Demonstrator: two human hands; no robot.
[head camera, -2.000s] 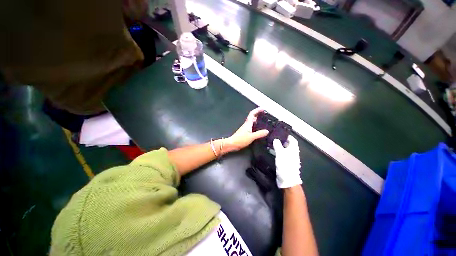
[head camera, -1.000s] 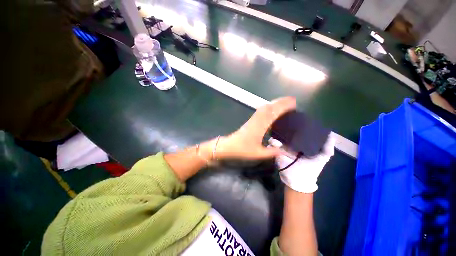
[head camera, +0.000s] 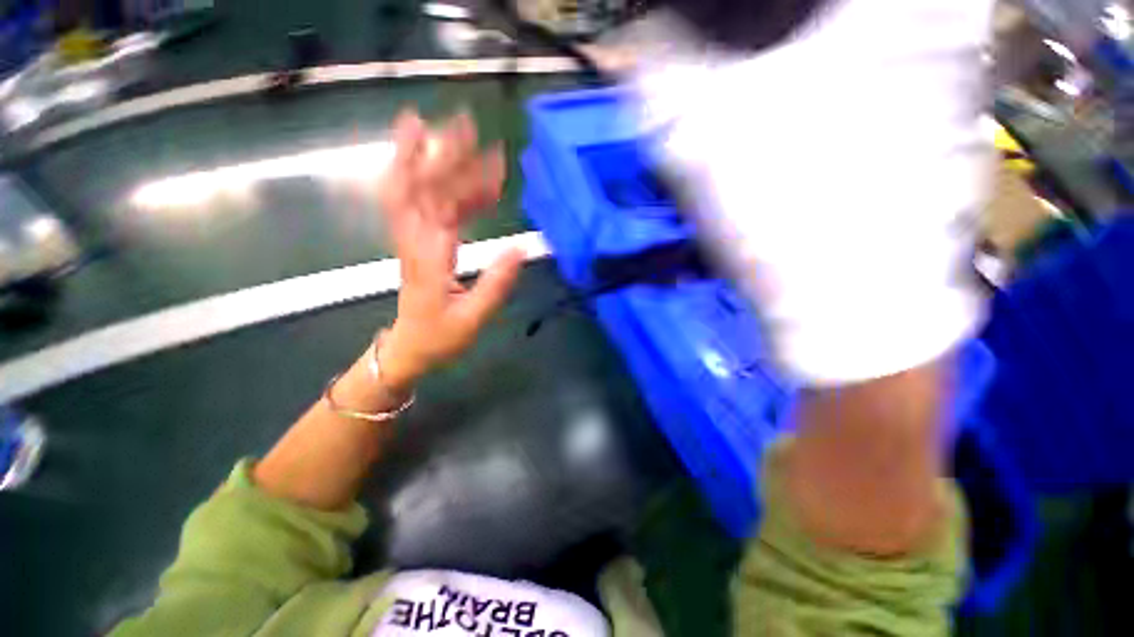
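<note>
My left hand (head camera: 438, 243), bare with thin bracelets, is raised over the bench, empty, with its fingers apart and blurred. My right hand (head camera: 846, 187), in a white glove, is large, blurred and close to the camera at the upper right, cut off by the top edge. It holds a dark object, likely the black adapters (head camera: 750, 18), only partly visible at the top edge. A thin black cord (head camera: 585, 299) hangs over the edge of the blue bin (head camera: 696, 380), beneath and left of the glove.
The dark green bench (head camera: 497, 411) lies in front of me. A pale metal rail (head camera: 236, 305) runs between it and the glossy green conveyor (head camera: 286, 218). More blue plastic (head camera: 1057, 373) and brown cardboard (head camera: 1014, 205) are at the right. The water bottle (head camera: 19, 448) is cut off at the left edge.
The view has swung right towards the blue bins. My left hand has let go of the adapters and opened. My gloved right hand has risen to the upper right, close to the camera.
</note>
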